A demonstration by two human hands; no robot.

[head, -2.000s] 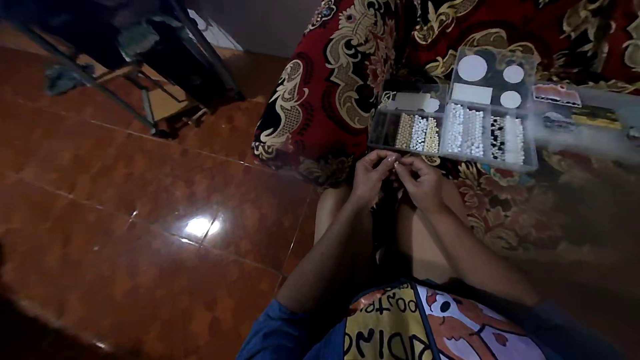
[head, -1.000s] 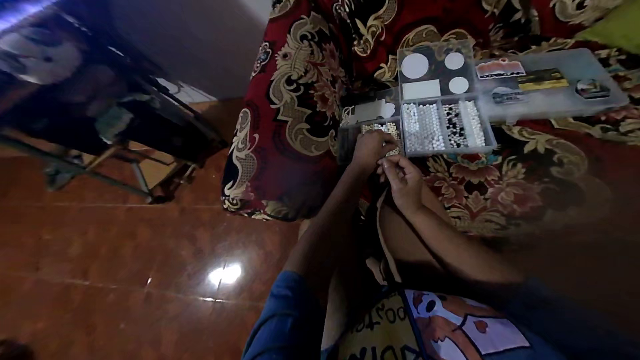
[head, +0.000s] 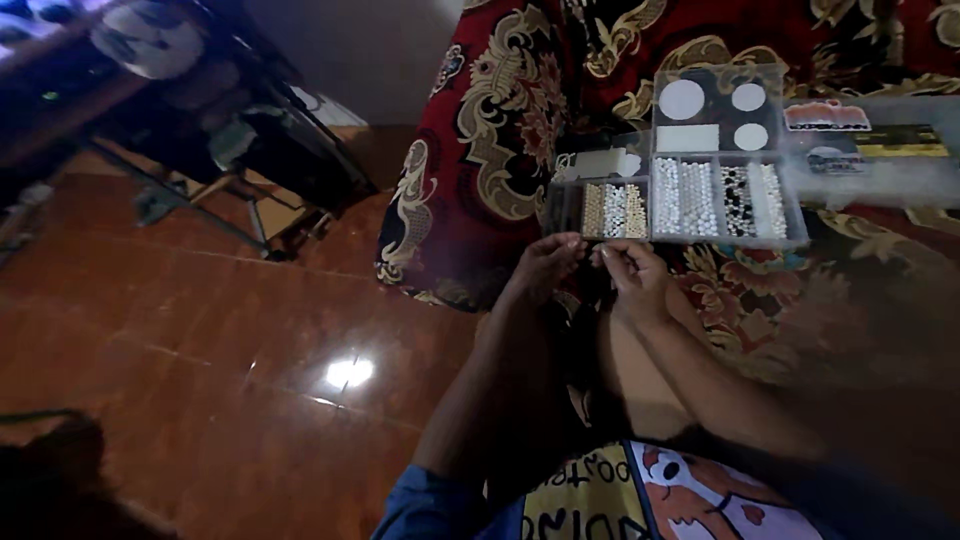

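My left hand [head: 551, 259] and my right hand [head: 634, 270] are close together over my lap, just in front of the bead boxes, with a small gap between their fingertips. Thumb and forefinger are pinched on my right hand; whether a tiny bead or thread is between them is too small to tell. Just beyond my fingers a small compartment box [head: 555, 214] holds gold, white and cream beads [head: 615, 210]. Beside it on the right, a clear plastic organizer box [head: 795, 232] lies open, with white, clear and black-and-white beads [head: 739, 202] in its compartments.
Red floral fabric [head: 510, 112] covers the seat under the boxes. A long translucent plastic case [head: 900, 180] with stickers lies at the right. Off to the left, a dark metal-framed stand [head: 217, 180] is on the brown tiled floor [head: 225, 322].
A second ago my left hand was over the small box's beads; it has drawn back toward me, and those beads show again. The view has shifted.
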